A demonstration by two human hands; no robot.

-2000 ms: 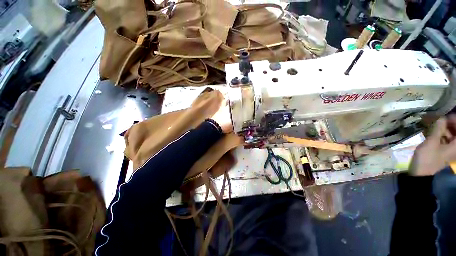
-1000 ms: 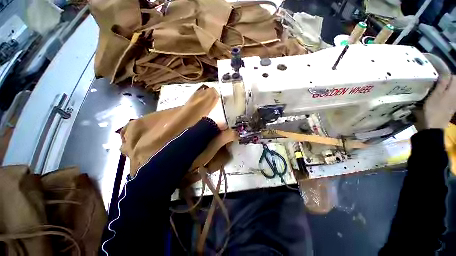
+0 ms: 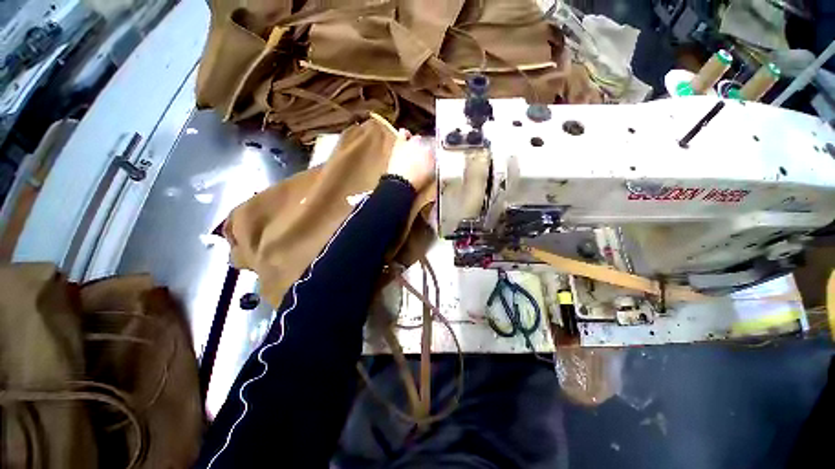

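Note:
A tan-brown bag panel (image 3: 302,211) lies at the left of the sewing machine's off-white head (image 3: 595,147), with a small white label on it. My left hand (image 3: 417,158) holds the panel's upper edge beside the machine's left end; its fingers are partly hidden. Long brown straps (image 3: 424,366) hang from the panel over the table's front edge. The needle area (image 3: 476,249) is small and dark. My right hand is out of the picture; only dark sleeve shows at the lower right edge.
Dark-handled scissors (image 3: 513,307) and a black bottle or marker with a yellow band (image 3: 566,311) lie on the machine bed. An orange-tan strip (image 3: 595,271) crosses it. A brown heap (image 3: 366,46) is behind; another stack (image 3: 82,366) hangs left. Thread cones (image 3: 714,69) stand behind.
My left hand has moved back along the machine head, lifting the panel's edge away from the needle area. My right hand has left the handwheel and the picture. The camera view has shifted.

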